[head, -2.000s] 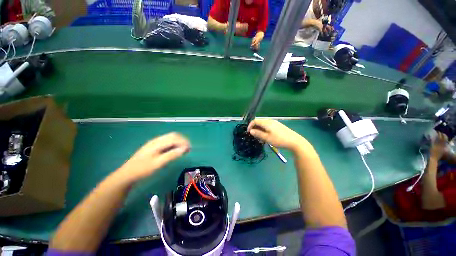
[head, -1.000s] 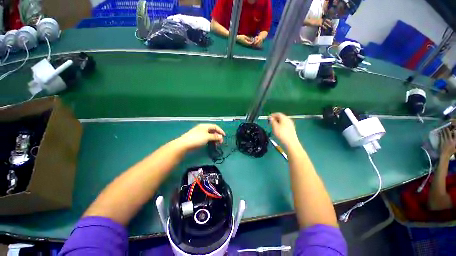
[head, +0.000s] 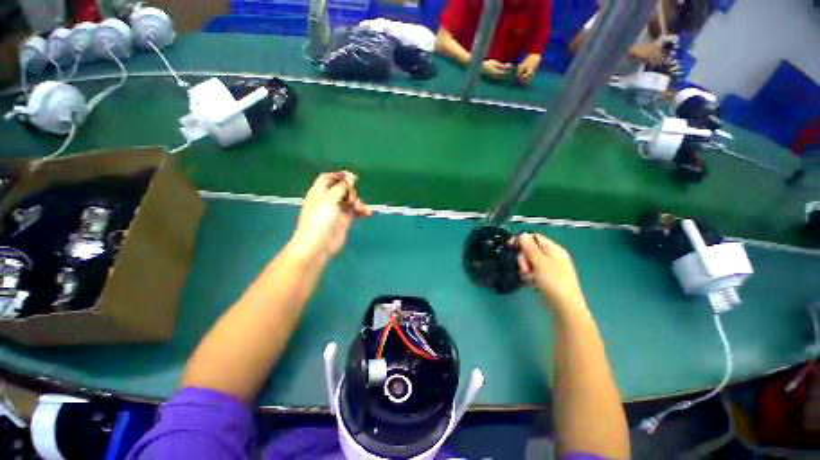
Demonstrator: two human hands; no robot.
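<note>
A PTZ camera (head: 400,386) stands upright at the bench's front edge before me, its black head open with red, blue and white wires showing, and a white antenna on each side. A bundle of black leads (head: 493,260) lies by the foot of the metal post. My right hand (head: 541,262) pinches the bundle's right edge. My left hand (head: 334,205) is raised over the bench near the belt's edge, fingers curled together; whether a thin lead is between them cannot be seen.
A brown carton (head: 148,260) with black camera heads stands left. The metal post (head: 557,117) rises behind the bundle. Another camera (head: 713,267) lies right, its white cable (head: 726,359) trailing to the bench edge. More cameras (head: 225,112) are on the green belt. A person in red (head: 493,27) sits opposite.
My left hand has moved up and away from beside the bundle. My right hand has come down onto the bundle's right side. My view has shifted left; the belt cameras moved right.
</note>
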